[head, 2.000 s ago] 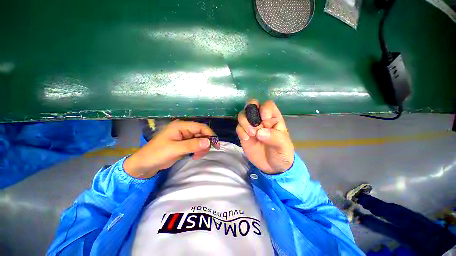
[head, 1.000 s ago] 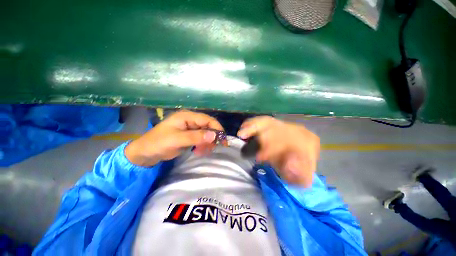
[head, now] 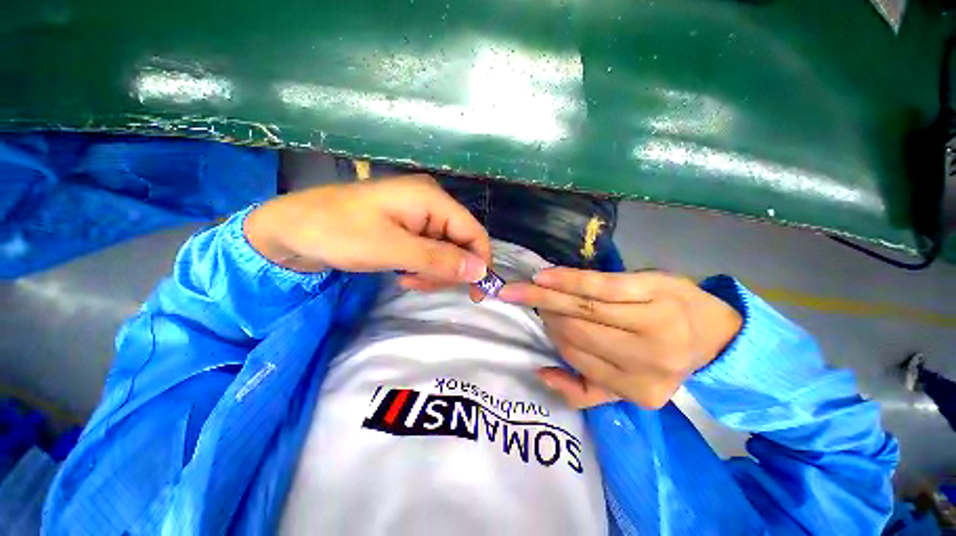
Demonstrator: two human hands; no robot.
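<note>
My left hand [head: 383, 230] is at the picture's left centre and pinches a small purple-and-white board or module [head: 490, 283] between thumb and fingertips. My right hand [head: 629, 325] is at the right, its back towards the camera. One of its extended fingertips is at the board's right edge and seems to touch it. Its other fingers are bent, and the space under them is hidden. The dark textured lump is not visible now. Both hands are above my lap, on my side of the bench edge.
The green bench [head: 409, 79] spans the top, with a worn front edge. A black cable [head: 886, 254] hangs at its right. A corner of a clear bag [head: 891, 10] shows at the top right. Blue cloth [head: 115, 199] lies at the left. A person's foot [head: 912, 369] is at the right rim.
My right hand has turned over and come in to the board, and the dark lump it held has gone from sight. The view has shifted, so the round dish has left the picture.
</note>
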